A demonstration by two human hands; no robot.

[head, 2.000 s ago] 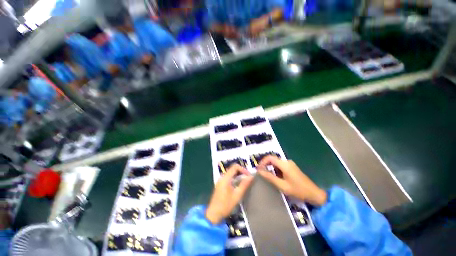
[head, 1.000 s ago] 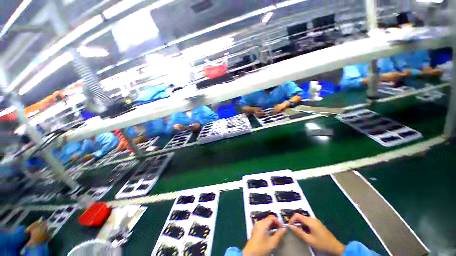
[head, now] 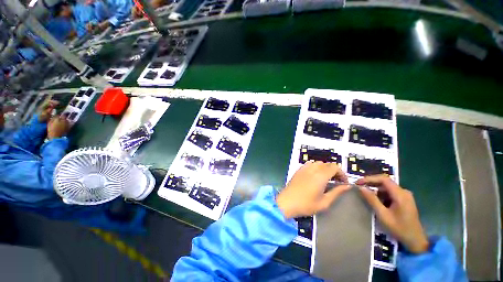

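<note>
A grey-brown adhesive sheet [head: 343, 237] with white edges lies over the lower part of a white blister tray [head: 346, 113]. The tray holds black phone parts [head: 370, 136] in two columns. My left hand [head: 313, 190] and my right hand [head: 394, 209] meet at the sheet's top edge, fingertips close together. My right thumb and fingers pinch the sheet's upper edge. My left thumb and fingertips are at the same edge; whether they hold a small piece is too small to tell. The sheet and hands hide the tray's lower pockets.
A neighbouring tray [head: 227, 160] of black parts lies left, with a white fan [head: 91, 176], red bin [head: 112, 102] and crumpled packets [head: 135, 135] beyond. A second adhesive sheet [head: 479, 198] lies right. A pale rail [head: 281, 99] borders the green surface. Another worker's hands [head: 55, 124] show far left.
The view has tilted down and turned left, bringing the whole fan and the floor into view. My hands stay together at the top edge of the sheet over the tray.
</note>
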